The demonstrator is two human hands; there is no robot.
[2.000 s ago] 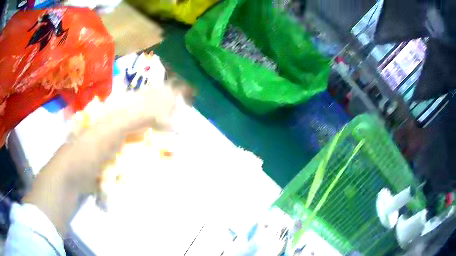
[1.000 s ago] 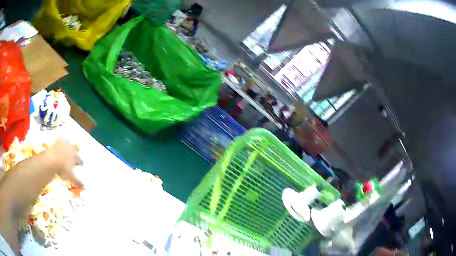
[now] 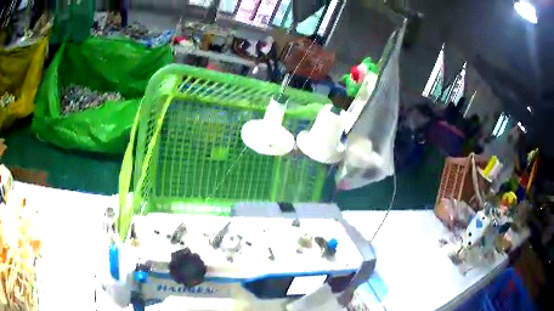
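Observation:
No hand is in view now. The white and blue sewing machine (image 3: 231, 249) stands nearest in front of me, with a dark knob (image 3: 188, 267) on its front and small metal parts on top. Its needle area is out of the picture. A heap of cream strips (image 3: 18, 261) with small orange spots lies on the overexposed white table (image 3: 70, 243) at the left edge. Two white thread cones (image 3: 267, 130) on stands rise behind the machine.
A green openwork basket (image 3: 212, 146) stands behind the machine. A green bag (image 3: 91, 97) and a yellow bag (image 3: 21, 76) are on the floor at the left. A translucent bag (image 3: 370, 140) hangs by the cones. An orange basket (image 3: 455, 182) and small clutter sit on the right.
The view has swung right to the machine. The forearm and hand over the strips have left the picture, and so has the red-orange bag.

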